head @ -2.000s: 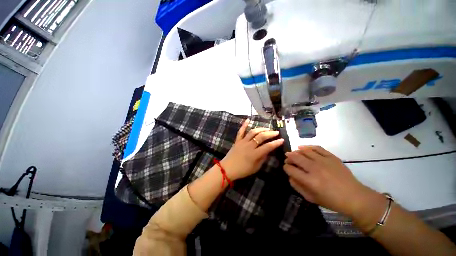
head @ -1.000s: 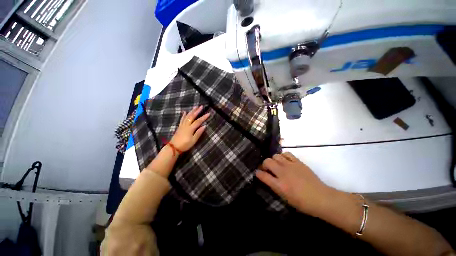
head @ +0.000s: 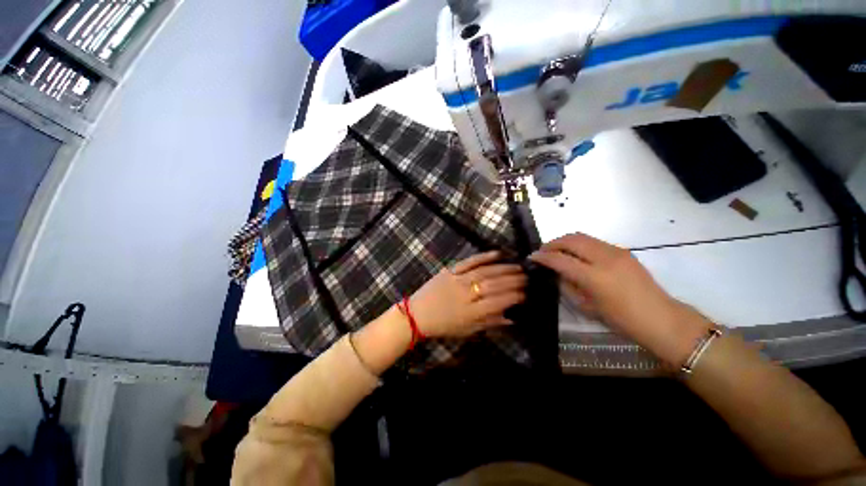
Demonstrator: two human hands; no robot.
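Note:
A plaid garment panel (head: 380, 233) with narrow black strips lies on the white table, left of and below the needle area. Black binding (head: 521, 223) runs along its right edge, from under the presser foot (head: 514, 177) towards me. My left hand (head: 470, 299) lies on the panel near that edge, fingers pointing right. My right hand (head: 598, 275) pinches the black binding at the edge, its fingertips close to my left fingertips. The sewing machine (head: 617, 76) has a white head with a blue stripe.
A smartphone (head: 703, 157) lies under the machine arm, with black-handled shears (head: 845, 228) to its right. A small brown piece (head: 743, 208) lies near the phone. A blue crate (head: 332, 28) stands behind the table. An edge tape measure (head: 608, 357) runs along the front edge.
My left hand has moved right, from the panel's middle to beside the seam edge. My right hand has moved up along the edge. Earlier, the panel spread further out to the left.

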